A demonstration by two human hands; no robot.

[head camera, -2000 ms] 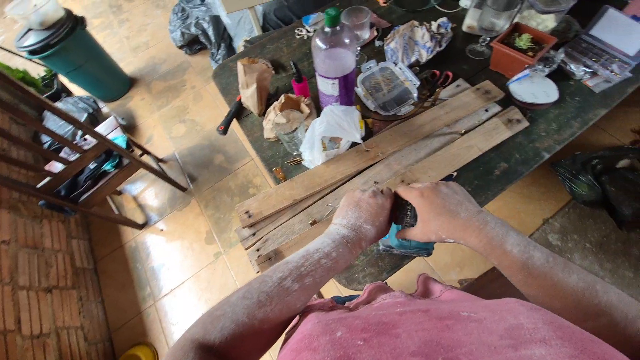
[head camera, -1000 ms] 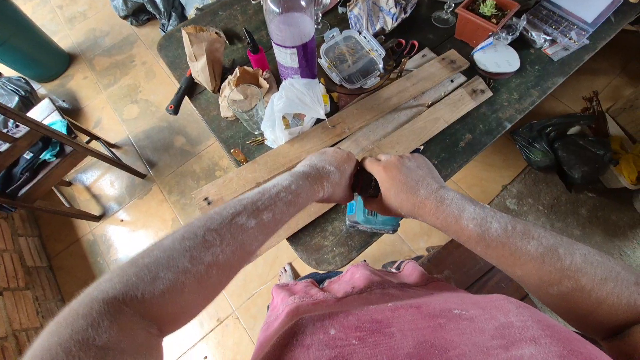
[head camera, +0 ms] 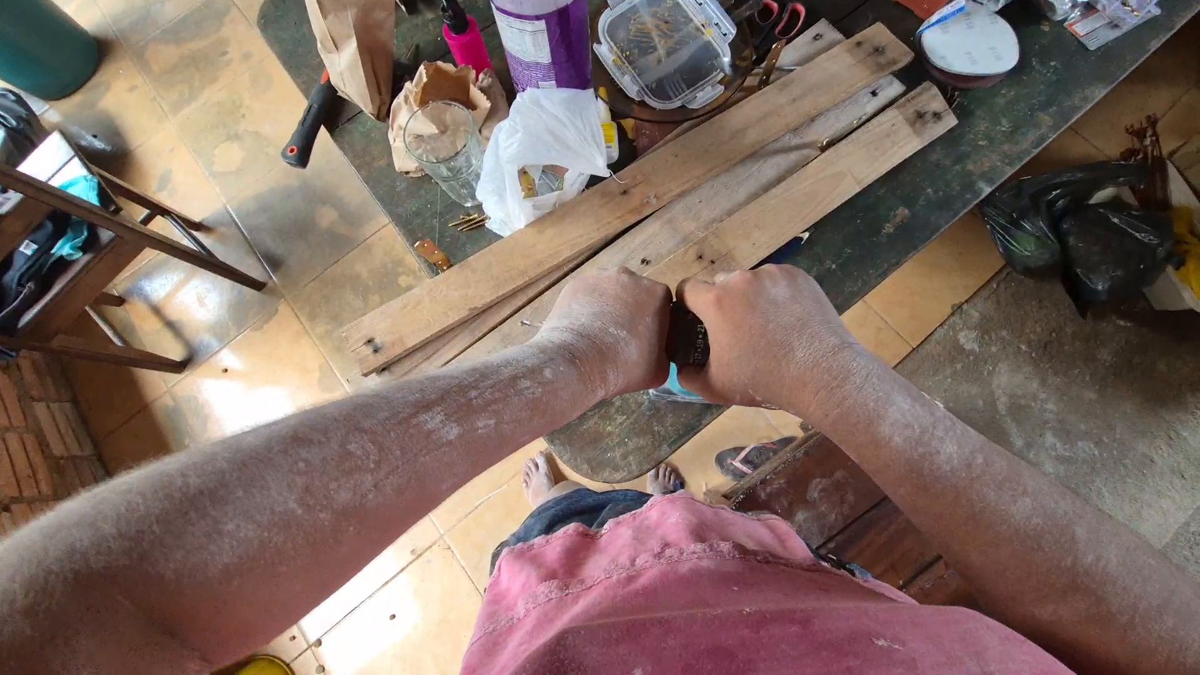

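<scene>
My right hand (head camera: 764,333) is closed around a cordless drill (head camera: 692,339), whose dark numbered collar and teal body show between my hands. My left hand (head camera: 614,323) is closed against the front of the drill; what its fingers grip is hidden. Both hands are at the near edge of several weathered wooden boards lying side by side on a dark table (head camera: 937,225). The far board (head camera: 562,220), the middle board (head camera: 675,225) and the near board (head camera: 816,206) have dark nail holes at their ends. White dust covers my hands and forearms.
Behind the boards are a white plastic bag (head camera: 553,141), a drinking glass (head camera: 445,155), a lidded container (head camera: 666,52), a purple-labelled bottle (head camera: 542,47) and scissors (head camera: 783,19). A black-handled tool (head camera: 309,122) overhangs the left edge. A wooden chair (head camera: 103,244) stands left, black bags (head camera: 1078,225) right.
The view has moved closer over the boards. Both hands stay together at the drill, while its teal body shows less than in the earlier frames.
</scene>
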